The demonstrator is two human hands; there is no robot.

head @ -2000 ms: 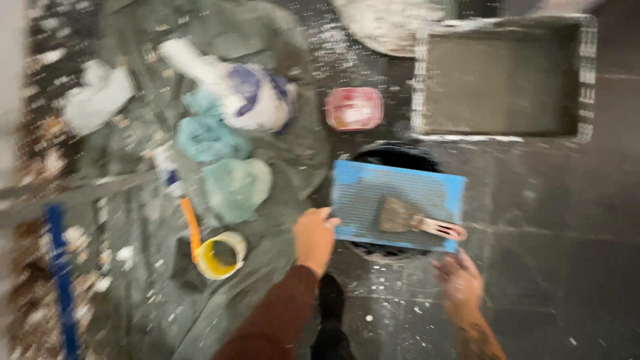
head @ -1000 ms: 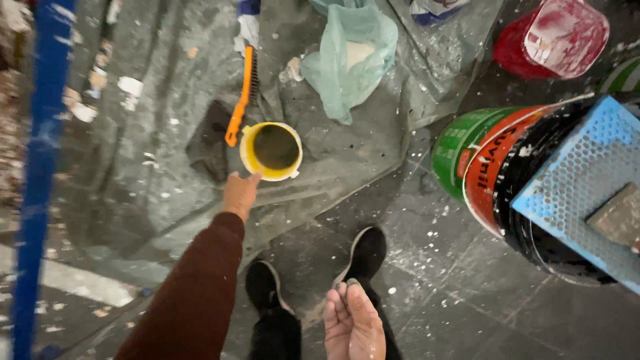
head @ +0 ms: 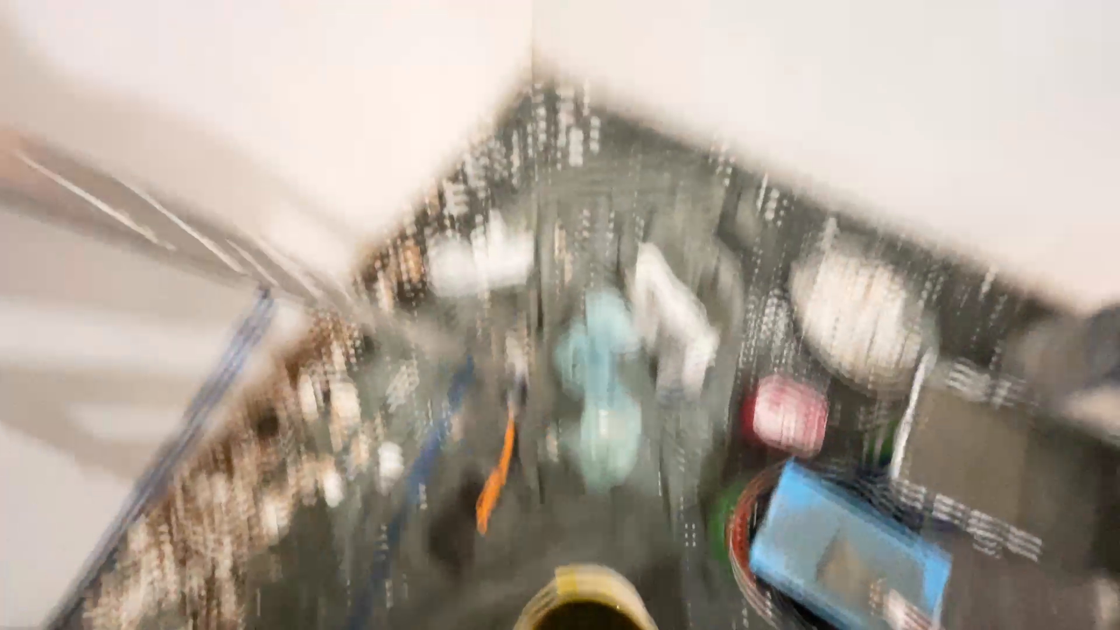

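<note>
The view is heavily blurred, and neither my left hand nor my right hand shows in it. At the bottom edge is the yellow rim of a small bucket with a dark inside; whether a hand holds it is hidden. An orange-handled tool, apparently a brush, lies on the floor sheet above and left of it. At the lower right a blue board rests across a large bucket, with a blurred scraper on the board.
Light-blue plastic bags and a white item lie on the sheet. A red container, a white round thing and a grey tray stand right. A blue pole and debris are left; white walls meet behind.
The view has swung up toward the corner. Both hands, seen a second ago, are out of view. The yellow bucket, which my left hand was touching then, now shows at the bottom edge.
</note>
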